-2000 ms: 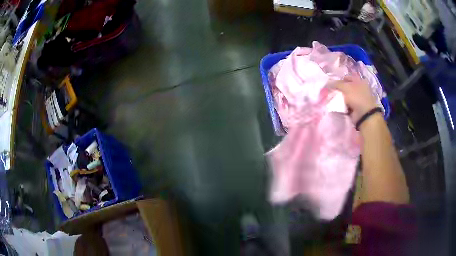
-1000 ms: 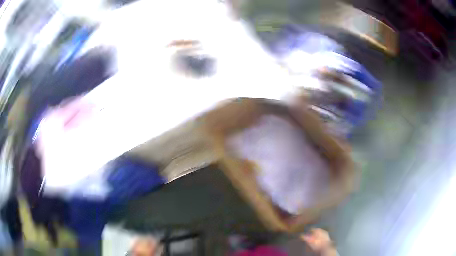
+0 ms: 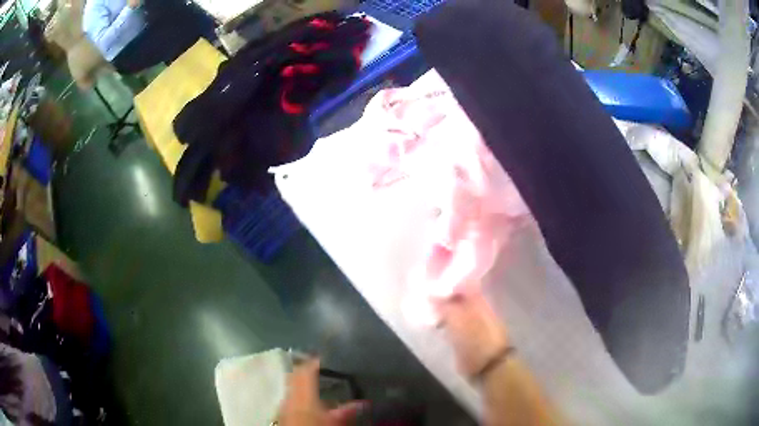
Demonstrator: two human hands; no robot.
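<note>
A shiny pale pink garment (image 3: 466, 241) lies crumpled on the white-covered table (image 3: 349, 225), left of the long dark padded form (image 3: 574, 183). My right hand (image 3: 476, 334), with a dark band at the wrist, is at the garment's near end and grips it; the fingertips are blurred and overexposed. My left hand (image 3: 320, 401) is low in the picture, cut off by the bottom edge, away from the table, with thumb and fingers apart and nothing in it.
A black and red garment heap (image 3: 266, 100) lies on a yellow cover (image 3: 179, 83) beside blue crates (image 3: 258, 223). A pale stool-like seat (image 3: 250, 387) stands left of my left hand. Behind the form are a blue piece (image 3: 637, 96) and cream cloth (image 3: 695, 195). A person (image 3: 116, 29) sits far left.
The view has turned from the floor and the blue basket of pink pieces to the pressing table. The pink garment held over the basket earlier is now on the table. Both hands have come further into view since the blurred frame.
</note>
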